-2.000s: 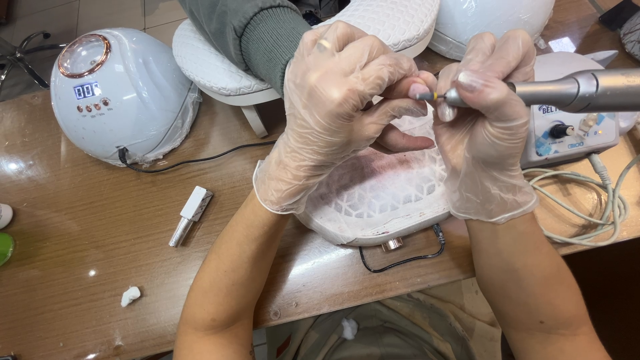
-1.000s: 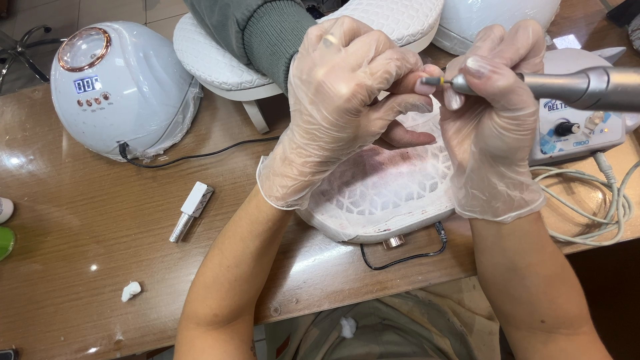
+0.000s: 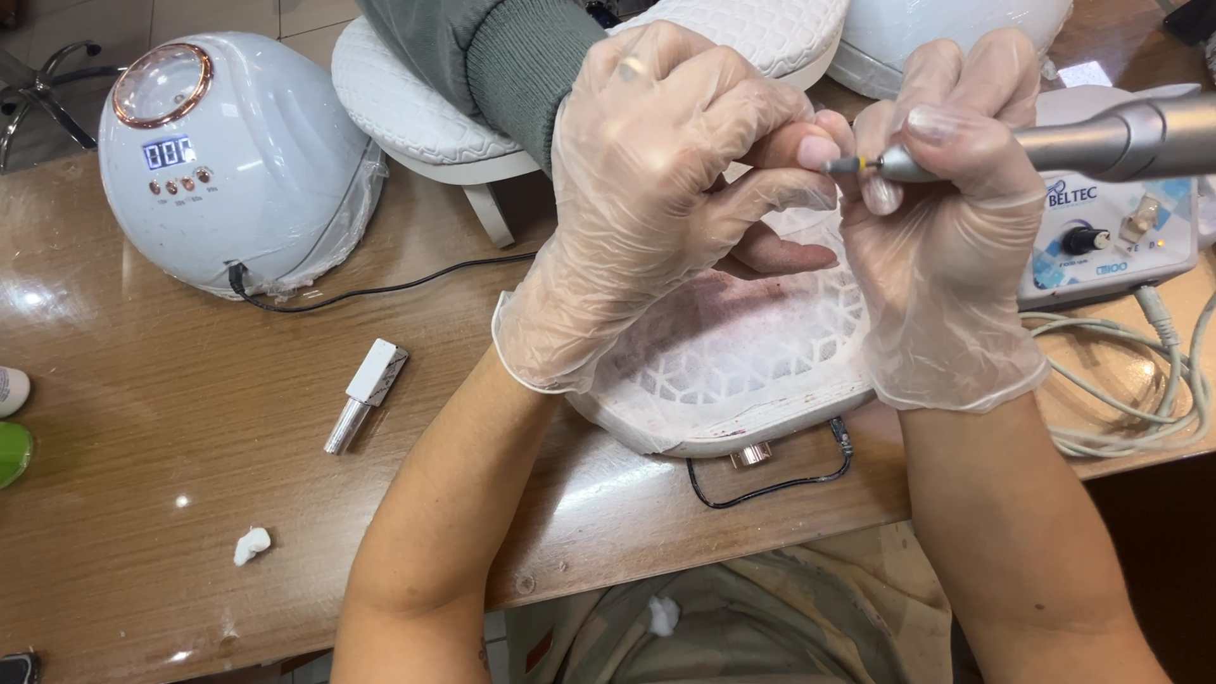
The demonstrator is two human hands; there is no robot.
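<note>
My left hand [image 3: 655, 180], in a clear glove with a ring under it, grips a finger of another person's hand [image 3: 784, 252], whose grey-green sleeve [image 3: 527, 71] comes from the top. In my gloved right hand [image 3: 950, 171] is a silver nail drill handpiece [image 3: 1092, 147], held near its tip. The drill bit [image 3: 845, 165], grey with a yellow band, points left and lies at the nail of the held finger. Whether it touches the nail is hard to tell. Under the hands sits a white nail dust collector [image 3: 741, 356] with a dusty, reddish-stained cover.
A white nail lamp [image 3: 237, 171] stands left, its black cable [image 3: 399, 285] running right. Behind is a padded white armrest [image 3: 408, 104]. The drill's control unit [image 3: 1107, 237] and coiled cord [image 3: 1121, 361] are at right. A small bottle [image 3: 366, 394] and a cotton piece [image 3: 252, 545] lie on the wooden table [image 3: 171, 380].
The right hand's raised fingers have shifted slightly around the handpiece. Both hands keep their holds, and the bit stays by the held fingertip.
</note>
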